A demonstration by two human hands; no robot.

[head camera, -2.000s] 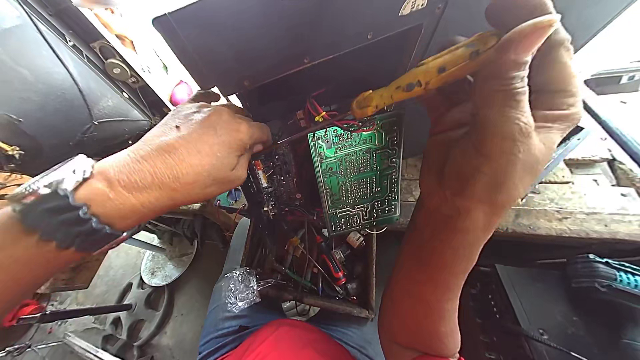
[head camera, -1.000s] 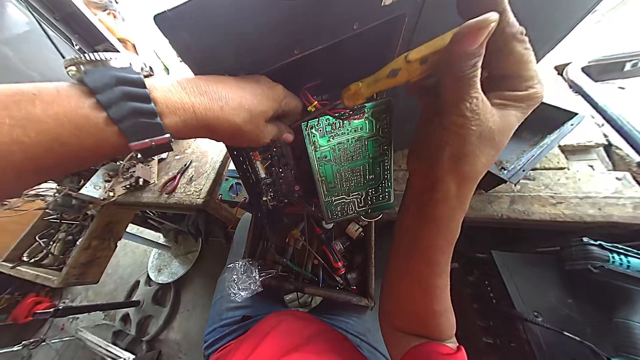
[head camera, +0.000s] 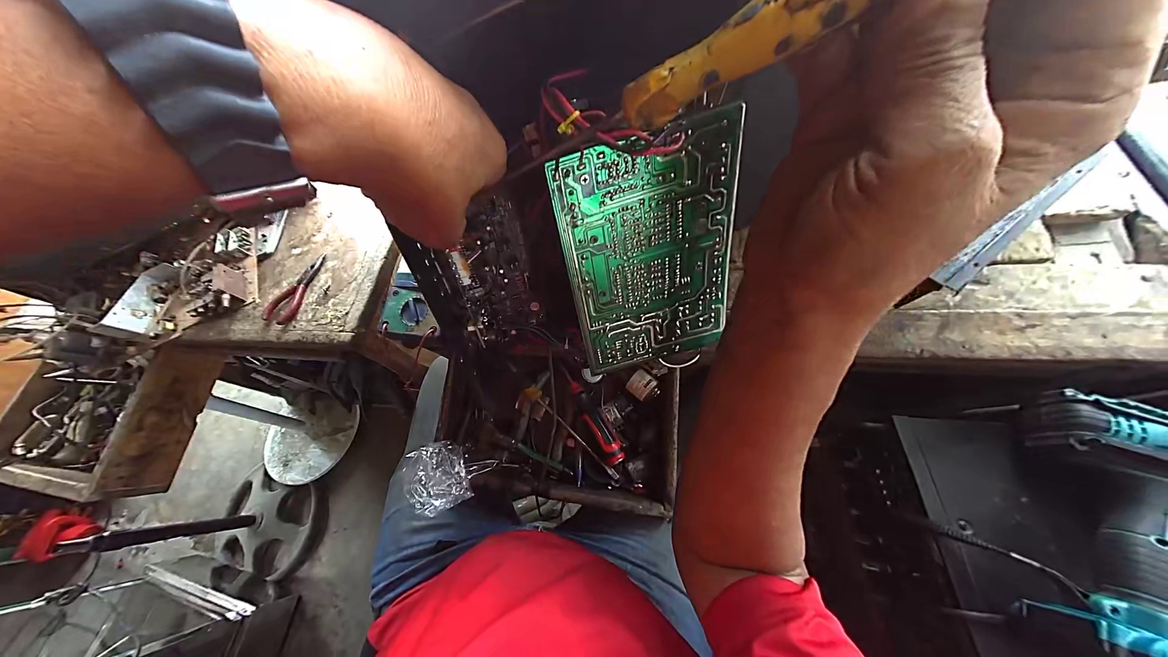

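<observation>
A green printed circuit board [head camera: 643, 242] stands tilted, its soldered side facing me. My right hand [head camera: 922, 119] is shut on a soldering iron with a worn yellow handle [head camera: 748, 55]; its dark shaft points left across the top of the board, beside red wires [head camera: 557, 100] with a yellow tie. My left hand [head camera: 429, 173] is bent down left of the board, over a dark populated circuit board [head camera: 497, 265]. Its fingertips are hidden, so what it holds cannot be told. Below both boards is a wooden box [head camera: 673, 438] with a red and black screwdriver [head camera: 598, 429] among wires.
Red-handled pliers [head camera: 290, 297] and metal parts lie on the wooden bench [head camera: 338, 265] at left, near a green multimeter [head camera: 408, 308]. A wooden drawer of parts [head camera: 146, 429] is below. Clear plastic wrap [head camera: 438, 476] rests on my leg. A metal-edged panel is at right.
The left forearm has come further into view from the upper left. The yellow-handled iron stays in my right hand, by the board's top edge. The view has shifted closer to the boards.
</observation>
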